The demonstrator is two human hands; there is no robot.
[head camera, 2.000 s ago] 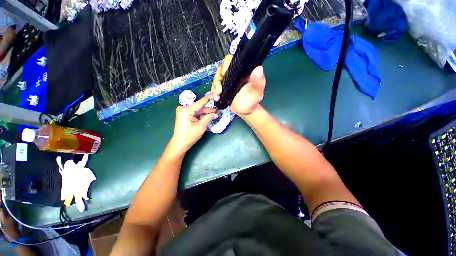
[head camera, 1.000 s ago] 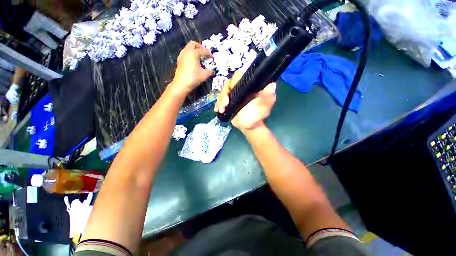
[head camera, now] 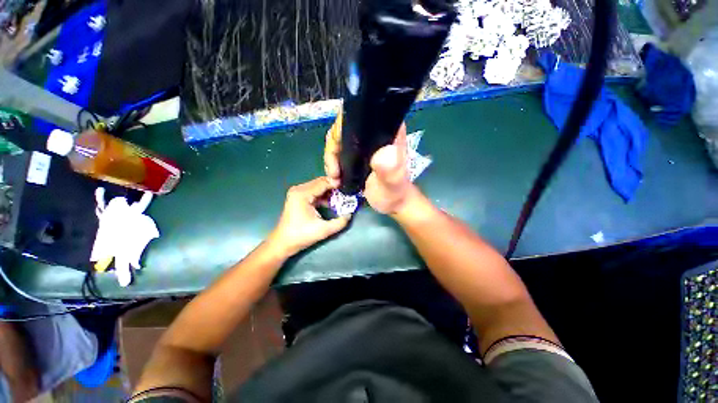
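My right hand is wrapped around the black electric screwdriver, which stands nearly upright with its tip down. My left hand holds a small white plastic part between thumb and fingers, low over the green bench. The tool's tip is at this part; the exact contact is hidden. A white sheet shows partly behind my right hand. A pile of white parts lies on the black board beyond the tool.
A thick black cord hangs at the right, near a blue cloth. At left are a bottle of amber liquid, a white glove and a black box. A person's arm shows at lower left.
My left hand has come back from the pile of parts and now holds a part under the screwdriver. The tool is more upright. The view has shifted.
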